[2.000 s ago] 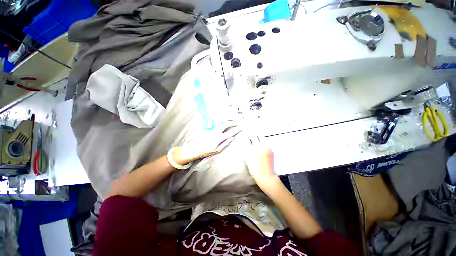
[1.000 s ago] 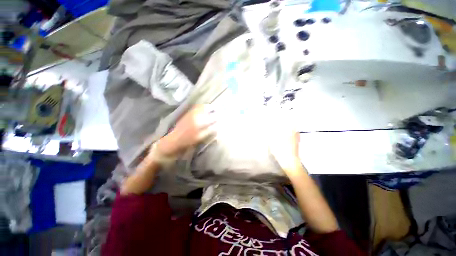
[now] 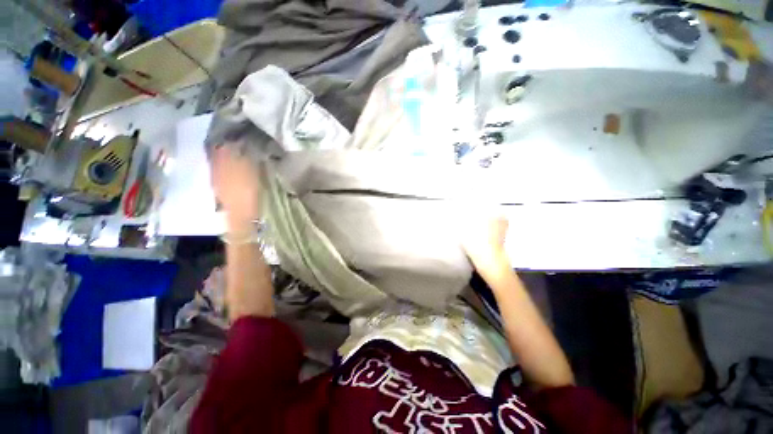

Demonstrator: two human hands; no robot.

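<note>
The grey-brown garment piece (image 3: 364, 220) lies across the front of the machine bed and hangs towards my lap, washed out under the lamp. My left hand (image 3: 237, 182) is at the cloth's left end, blurred, with its fingers at a bunched part of the cloth. My right hand (image 3: 487, 242) lies at the cloth's right end near the bed's front edge; its fingers are lost in glare, so its hold cannot be told. The sewing machine (image 3: 559, 161) reaches in from the right. The bright blue lamp tube (image 3: 413, 106) is left of its head. The needle area is hidden by glare.
A pale cloth part (image 3: 275, 102) lies on a dark grey-brown heap (image 3: 314, 34) behind. Red-handled scissors (image 3: 134, 199) and a tan device (image 3: 106, 172) are on the left side table. A black metal part (image 3: 699, 212) lies at right. More dark cloth (image 3: 720, 403) is at lower right.
My left hand has moved from near the needle area out to the left, and the cloth is now stretched and folded across the front. My right hand stays near the bed's front edge. The view has shifted.
</note>
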